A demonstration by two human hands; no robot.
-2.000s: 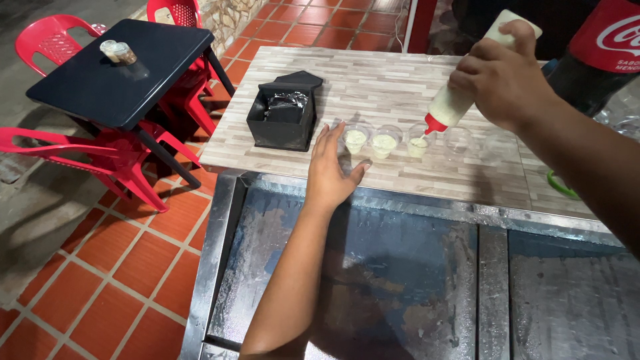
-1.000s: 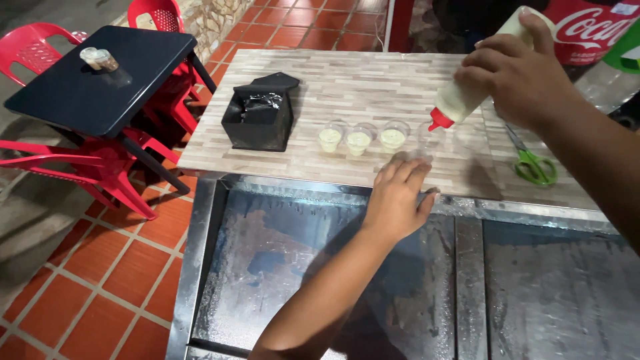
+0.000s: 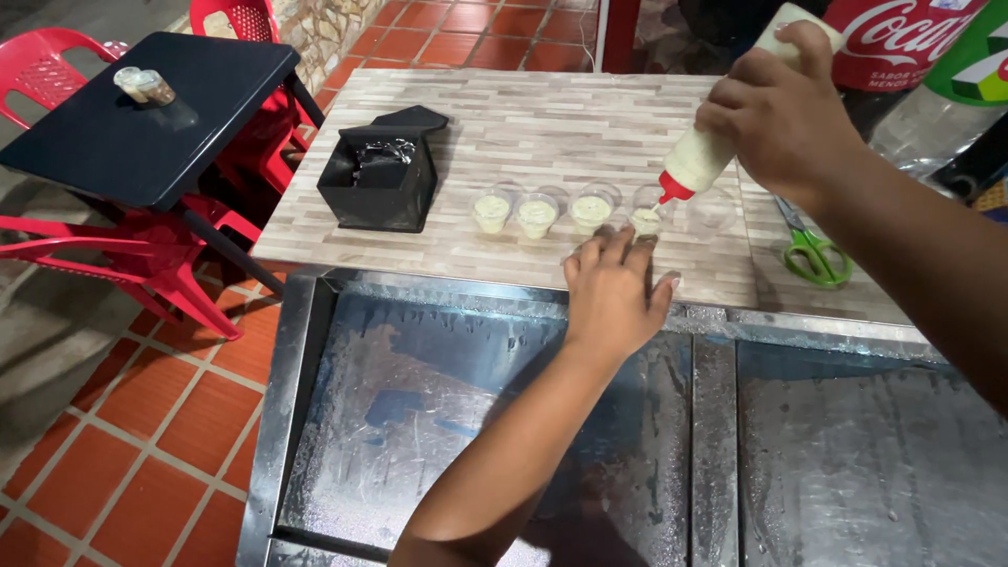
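Observation:
My right hand [image 3: 780, 118] grips a squeeze bottle [image 3: 697, 157] of pale sauce, tilted with its red nozzle down at a small clear plastic cup [image 3: 646, 222] that holds some of the sauce. My left hand [image 3: 618, 287] rests palm down at the counter's front edge, its fingertips by that cup. To the left stand three more cups of pale green-flecked sauce, the nearest of them a filled cup [image 3: 591, 213]. Right of the nozzle is a clear empty-looking cup [image 3: 711, 214], partly hard to make out. Clear round shapes, seemingly lids, show behind the cups.
An open black box [image 3: 378, 185] stands on the wood-patterned counter [image 3: 520, 102]. Green-handled scissors [image 3: 817, 256] lie at the right, below large soda bottles [image 3: 906, 39]. Steel trays [image 3: 472, 409] border the counter's front. A dark table [image 3: 157, 102] with red plastic chairs [image 3: 126, 252] stands at the left.
The bottle's nozzle was over the third cup two seconds ago and is now over the fourth, which holds sauce. My left hand has shifted right along the row.

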